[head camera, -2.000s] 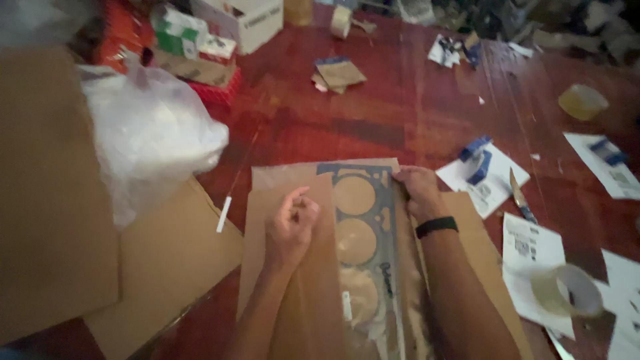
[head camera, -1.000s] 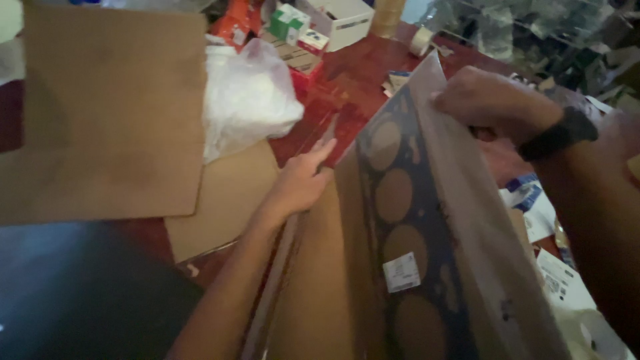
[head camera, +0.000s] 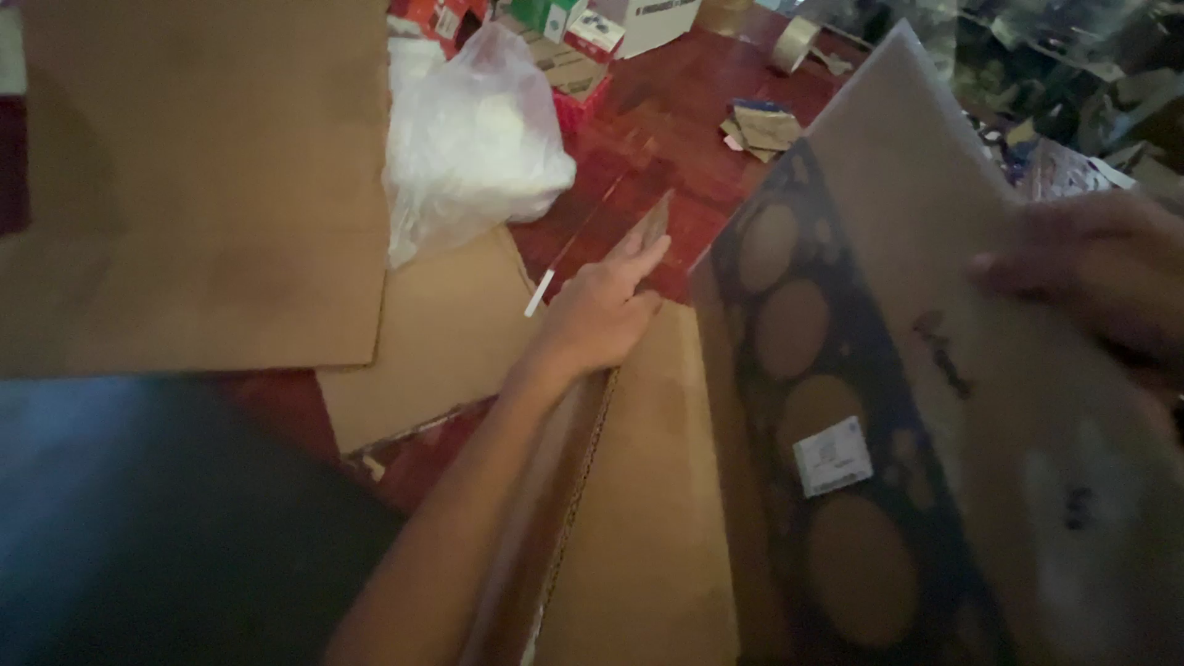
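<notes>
A dark cylinder head gasket (head camera: 879, 398) with large round holes lies in clear plastic against brown cardboard, raised and tilted on the right. A small white label (head camera: 833, 456) is stuck over it. My right hand (head camera: 1082, 268), blurred, grips the plastic-wrapped package near its upper right edge; part of the hand is outside the view. My left hand (head camera: 606, 305) rests at the folded edge of a cardboard sheet (head camera: 647, 509), thumb and index finger extended. A thin flap stands by its fingertips, and I cannot tell whether the hand grips it.
Large cardboard sheets (head camera: 194, 185) are at the left, beside a white plastic bag (head camera: 481, 139). Small boxes (head camera: 592, 32) stand behind the bag. A tape roll (head camera: 794, 44) and cardboard scraps (head camera: 763, 128) lie on the red table (head camera: 647, 129). A thin white stick (head camera: 539, 293) is near my left hand.
The wrapped gasket, flat two seconds ago, is now raised and tilted toward the right with my right hand. My left hand has left its place above the package and is at the cardboard edge.
</notes>
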